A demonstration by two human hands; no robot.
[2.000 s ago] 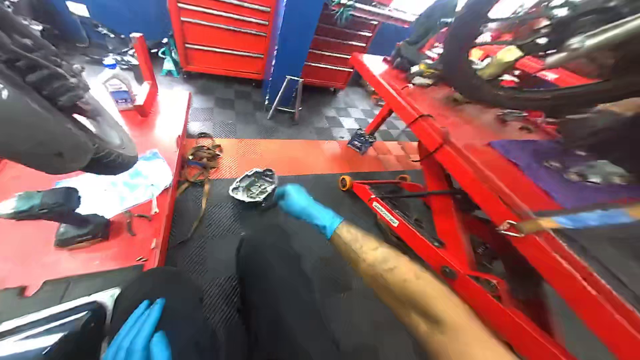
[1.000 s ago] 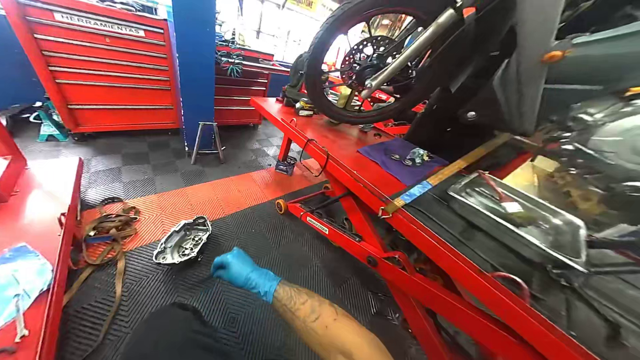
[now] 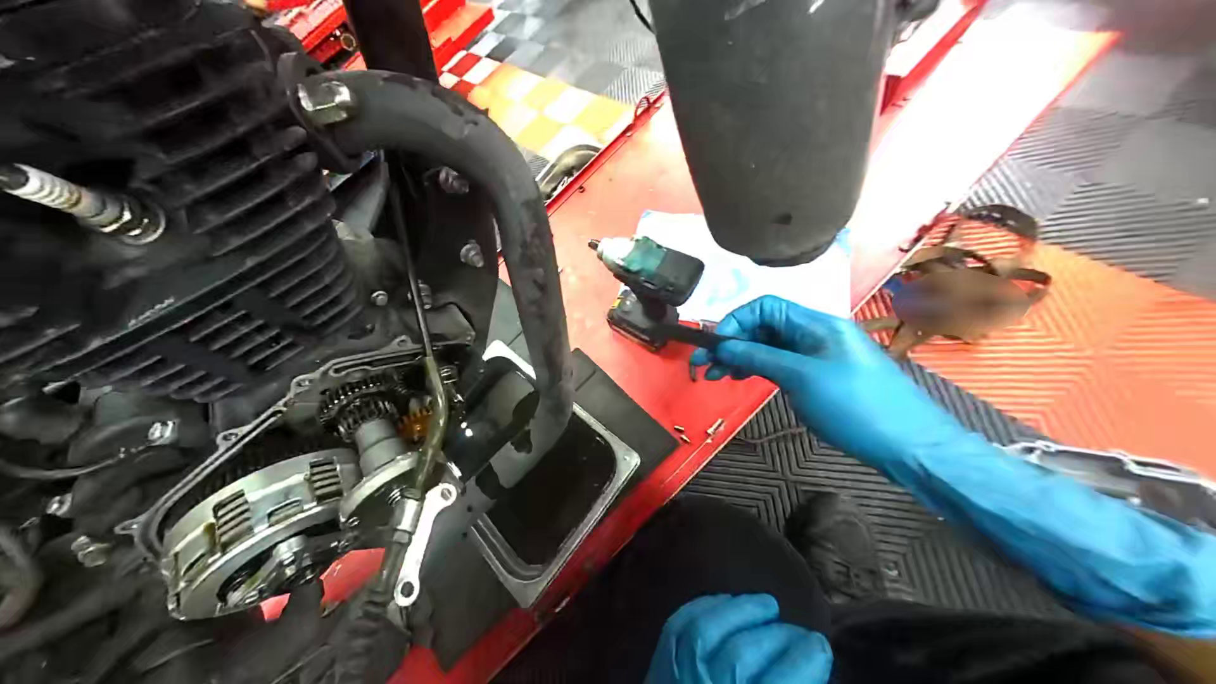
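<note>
My right hand (image 3: 807,356), in a blue glove, holds a thin dark object (image 3: 698,335) between thumb and fingers over the edge of the red lift table; its kind is hard to tell. Just beyond it a green and black cordless impact driver (image 3: 655,280) rests on the table. My left hand (image 3: 741,641), also gloved, lies curled on my leg, and whether it holds anything is hidden. On the left, a motorcycle engine's clutch basket (image 3: 256,532) and gears (image 3: 361,404) are exposed. A metal drain pan (image 3: 560,494) with dark liquid sits below the frame tube (image 3: 475,142).
A pale cloth (image 3: 750,285) lies on the red table (image 3: 608,214) behind the driver. Small bolts (image 3: 712,427) are near its edge. Brown straps (image 3: 964,294) lie on the floor at the right, and an engine cover (image 3: 1130,470) shows partly behind my right forearm.
The view has swung far left to the open engine. My right hand, earlier above the floor near the engine cover, is now at the red table with a thin dark object.
</note>
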